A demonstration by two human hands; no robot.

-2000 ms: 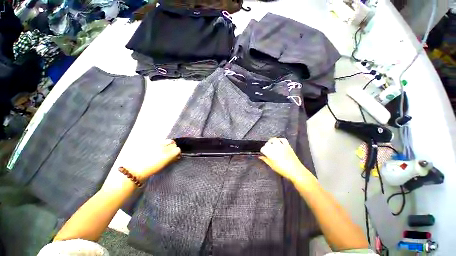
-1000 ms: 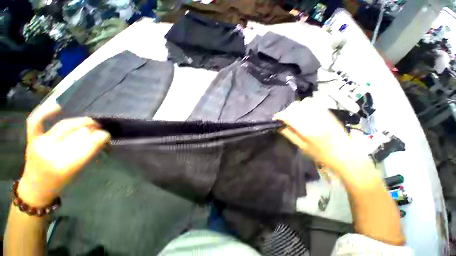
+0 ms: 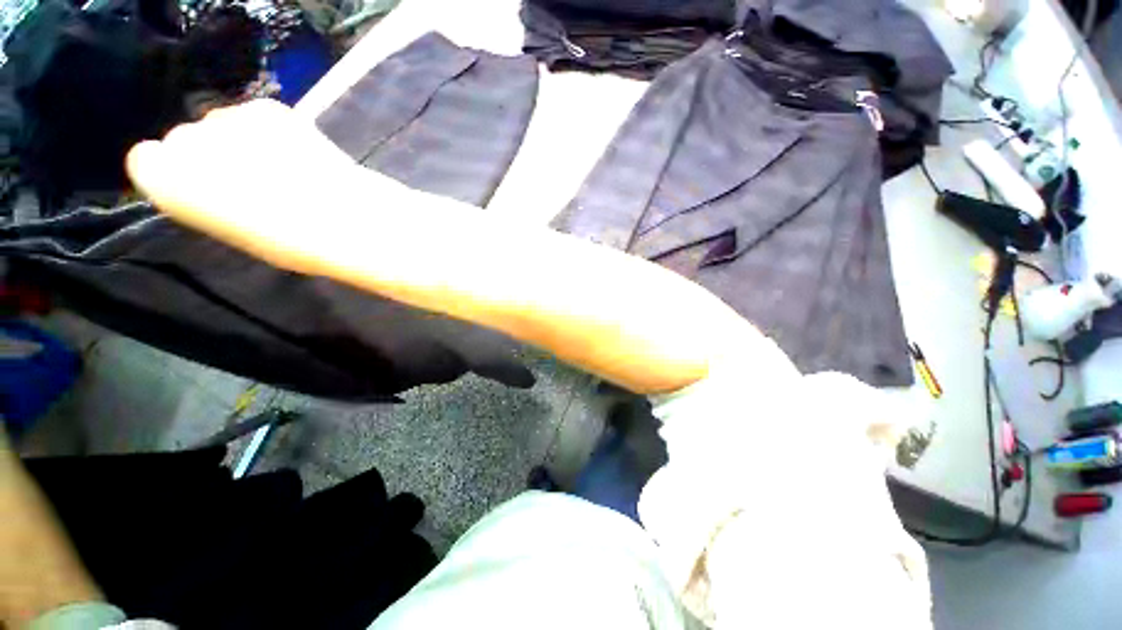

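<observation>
A dark grey skirt (image 3: 246, 308) is stretched out in the air at the left, its narrow edge running out of the left rim. My right arm crosses the view to the left, and my right hand (image 3: 215, 154) is just above this skirt; it is overexposed, so its grip cannot be made out. My left forearm shows at the lower left edge, with the hand out of the picture. A grey skirt (image 3: 787, 197) with a front overlap lies on top of others on the table.
Another grey skirt (image 3: 437, 117) lies flat on the white table (image 3: 566, 135). Dark folded garments (image 3: 640, 37) are at the far side. A black pistol-shaped tool (image 3: 990, 222), orange-handled snips (image 3: 923, 369) and a red spool (image 3: 1083, 503) are at the right. Black cloth (image 3: 234, 535) is low at the left.
The skirt held between both hands has moved off the pile to the far left. My right arm has swung across to the left, and my left hand has left the picture. The view has turned left and down.
</observation>
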